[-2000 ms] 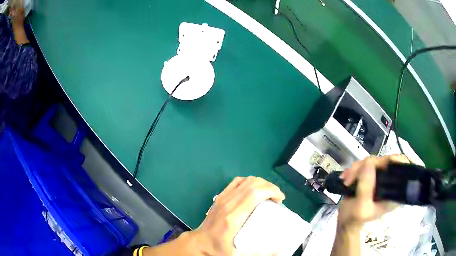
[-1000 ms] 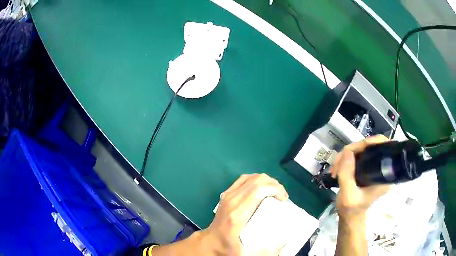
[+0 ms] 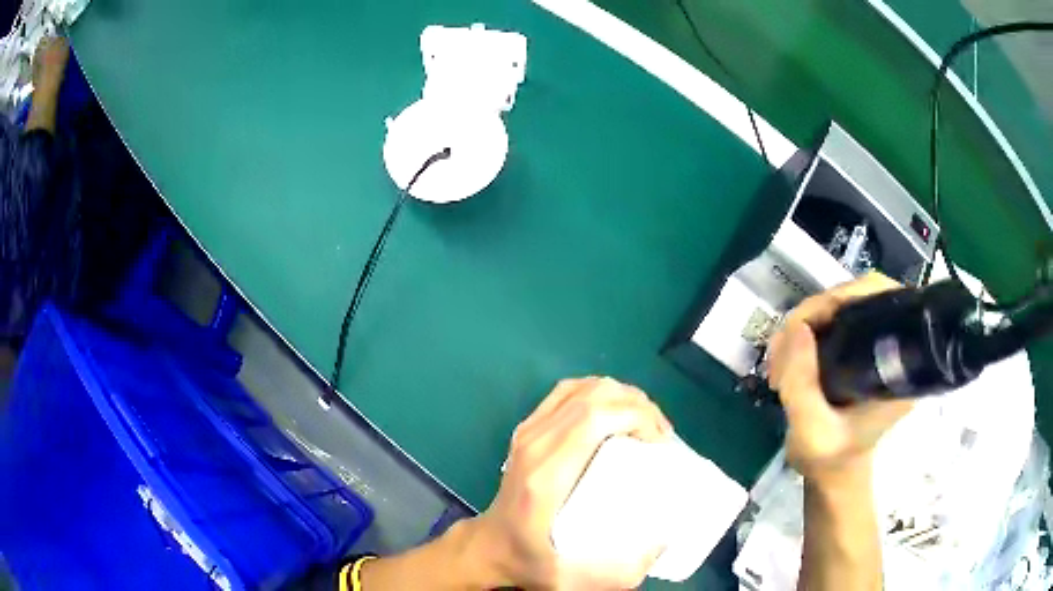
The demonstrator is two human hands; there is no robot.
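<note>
My left hand (image 3: 577, 473) is closed around a white plastic housing (image 3: 647, 502) at the lower middle, over the green bench. The housing's plain white face shows; its inside is hidden. My right hand (image 3: 826, 387) grips the black electric screwdriver (image 3: 895, 346), which lies tilted with its cord end to the right. Its tip is at the front of the grey screw feeder (image 3: 768, 277), by the small brass-coloured pick-up point (image 3: 760, 327). Whether a screw is on the tip cannot be told.
A white unit (image 3: 448, 148) with a black cable (image 3: 367, 277) lies on the green bench (image 3: 554, 289). A clear bag of parts (image 3: 953, 462) is right of my right hand. Blue crates (image 3: 150, 439) stand at lower left. Another person's hand (image 3: 49, 75) shows at upper left.
The whole view has shifted slightly. Both hands keep their grips, the left on the housing and the right on the screwdriver at the feeder. The other person's hand shows again at upper left.
</note>
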